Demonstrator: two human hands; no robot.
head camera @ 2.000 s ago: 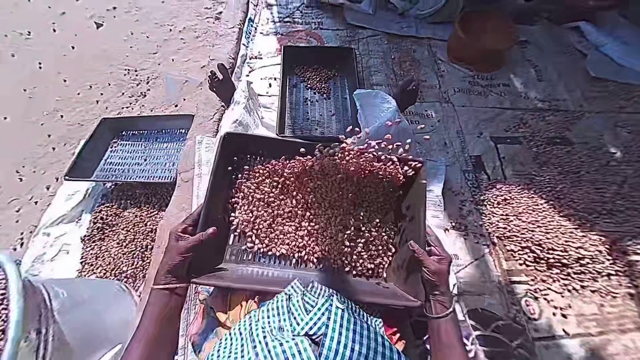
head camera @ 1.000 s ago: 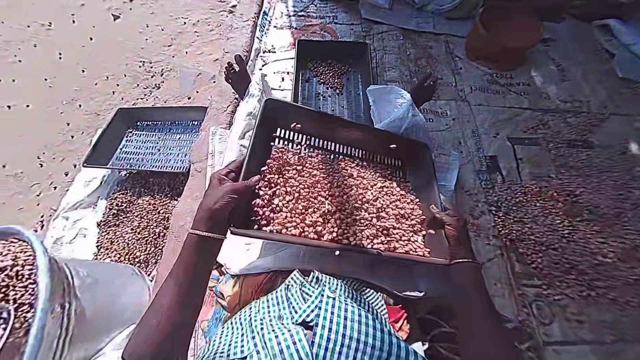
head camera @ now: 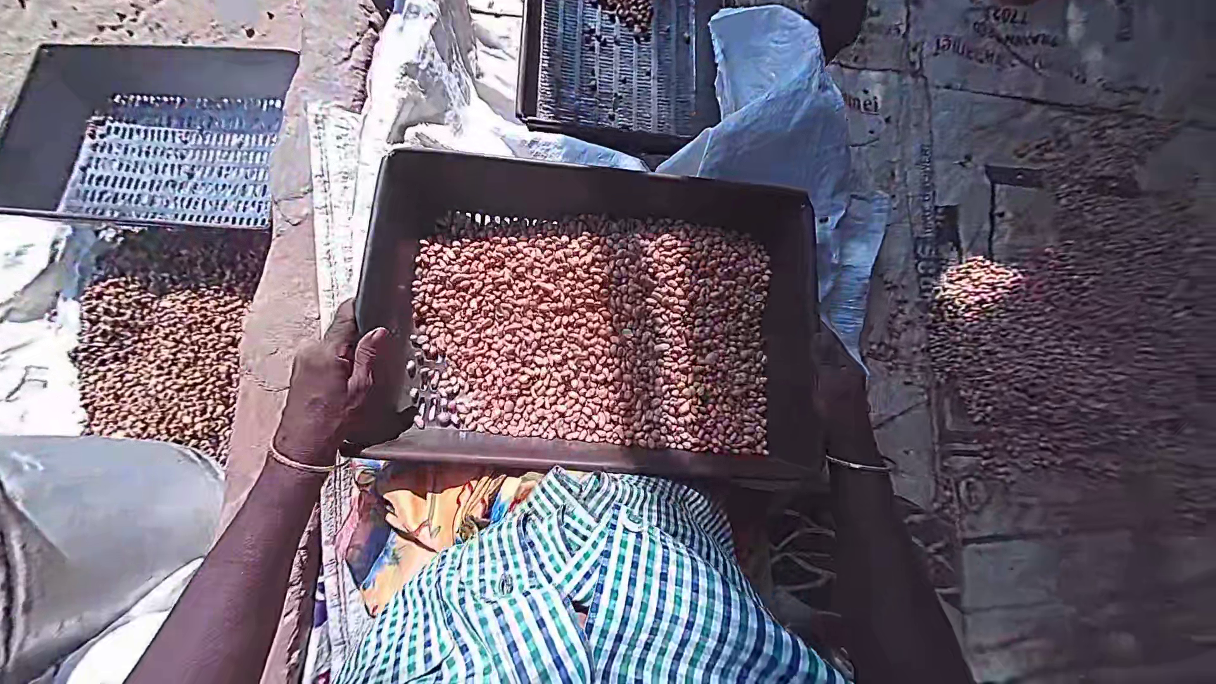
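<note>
A dark slotted sieve tray [head camera: 598,180] is held up before my chest, with a thick layer of shelled peanuts [head camera: 570,332] over most of its floor. Some slots show along its far edge and at the near left corner. My left hand [head camera: 337,385] grips the left side, its thumb over the rim. On the opposite side my right hand [head camera: 841,389] holds the rim in shade, its fingers partly hidden. Beyond the tray, a white plastic sack [head camera: 784,114] lies crumpled.
A second slotted tray [head camera: 617,66] with a few nuts lies at the top. Another slotted tray [head camera: 171,157] sits at left above a nut heap [head camera: 161,361]. A grey container [head camera: 104,532] stands lower left. More nuts [head camera: 1064,351] cover the sacking [head camera: 1026,589] at right.
Two seconds ago nuts were in the air above the tray's far edge; now they lie inside it. The tray tilted between the earlier frames and is now nearly level. The view has moved down.
</note>
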